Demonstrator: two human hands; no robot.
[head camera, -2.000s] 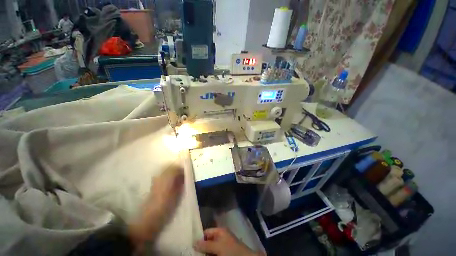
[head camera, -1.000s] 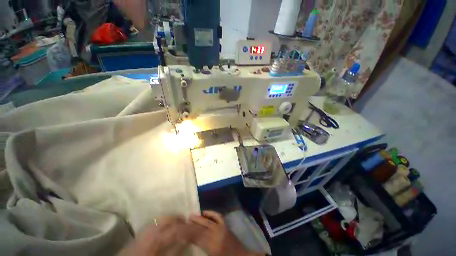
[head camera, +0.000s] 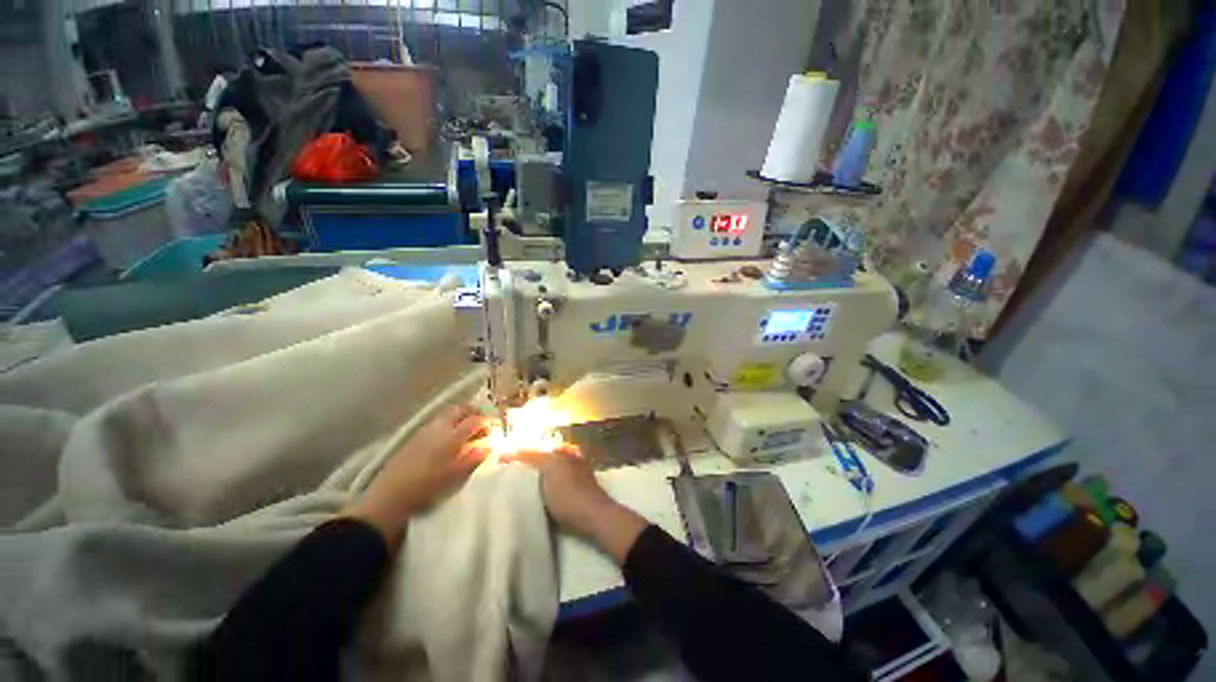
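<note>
The cream cloth (head camera: 267, 426) lies in folds over the left side of the table and hangs down at the front. The sewing machine (head camera: 667, 346) stands over it, with a bright lamp glow at its needle area. My left hand (head camera: 434, 460) lies on the cloth just left of the glow. My right hand (head camera: 574, 486) is at the cloth's right edge, just right of the glow. The glare hides the fingertips of both hands, the needle and the presser foot.
A metal tray (head camera: 754, 533) sits at the table's front edge. Black scissors (head camera: 910, 389), blue snips (head camera: 848, 457) and a clear bottle (head camera: 963, 293) are at the right. A white thread cone (head camera: 802, 129) stands behind the machine. Thread cones (head camera: 1100, 546) fill a dark crate lower right.
Both hands have moved from the cloth's lower front edge up to the lit needle area. The cloth in front is now bunched into hanging folds. The view has shifted.
</note>
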